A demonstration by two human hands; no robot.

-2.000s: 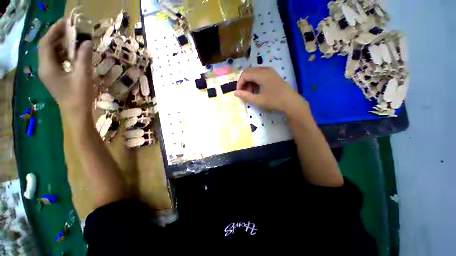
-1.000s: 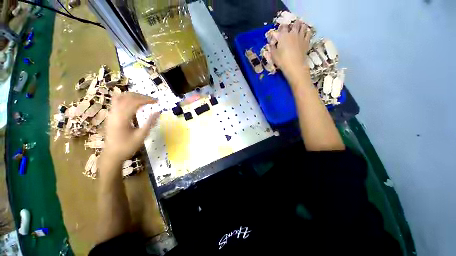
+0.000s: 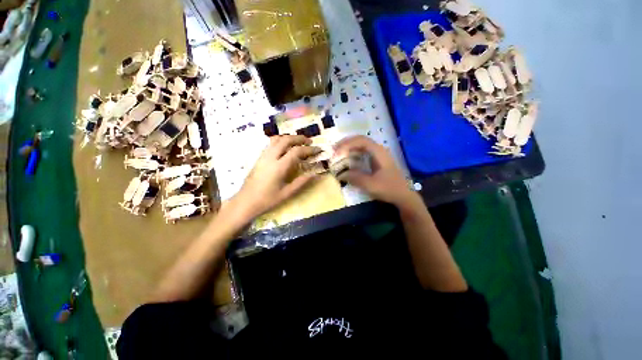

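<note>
A beige part with a dark patch lies between my two hands, over the yellow pad in front of the fixture. My right hand grips its right end; the outline is blurred. My left hand is at its left end, fingers bent over it; whether they grip it is unclear. The fixture, a row of black blocks with a red-pink piece behind, is just beyond my fingertips. The taped box with a dark open front stands behind it.
A pile of beige parts lies on the brown surface at left. The blue tray at right holds another pile. The green belt at far left carries blue cylinders and a white shell.
My right hand has come back from the blue tray to the pad, now with a beige part. My left hand has moved right from beside the left pile. The camera view has shifted and turned.
</note>
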